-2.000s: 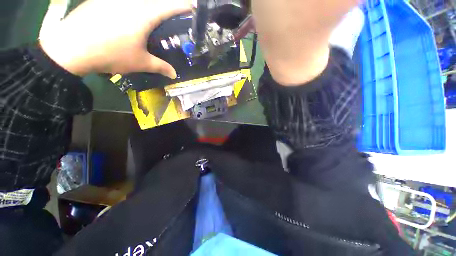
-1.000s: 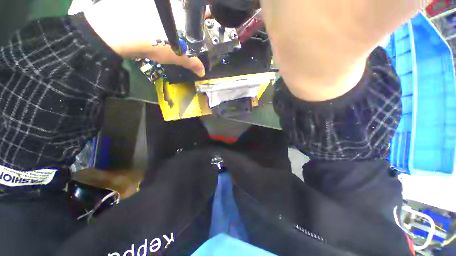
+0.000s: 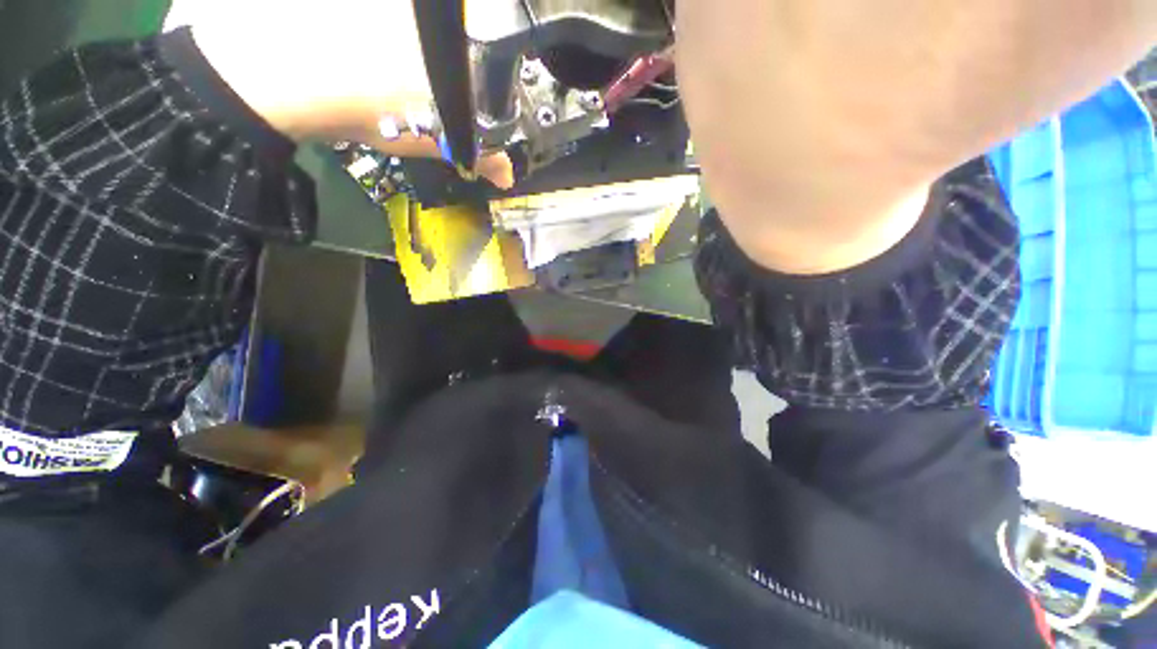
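The black socket housing point(image 3: 641, 150) lies in the yellow-and-black taped fixture point(image 3: 457, 254); much of it is hidden. White padding point(image 3: 590, 226) runs along the fixture front, above a small grey-black block point(image 3: 586, 269). My left hand point(image 3: 336, 76) holds the housing's left part, a fingertip at its front edge beside the tool. The screwdriver's silver metal head point(image 3: 546, 112) stands over the housing, with a slanted dark bar in front of it. My right hand point(image 3: 850, 127) is raised, blurred and cut off by the top edge; its fingers are hidden. A small circuit board point(image 3: 371, 171) shows left of the fixture.
A large blue bin point(image 3: 1104, 266) stands at the right. A reddish hose point(image 3: 638, 79) runs beside the screwdriver head. Below the bench at the left are a brown box surface point(image 3: 273, 444) and a black object with a white wire. My lap fills the bottom.
The tool over the housing has shifted and its dark bar now reaches lower. My left fingertips have moved along the housing's front from the left, and my right wrist has shifted slightly.
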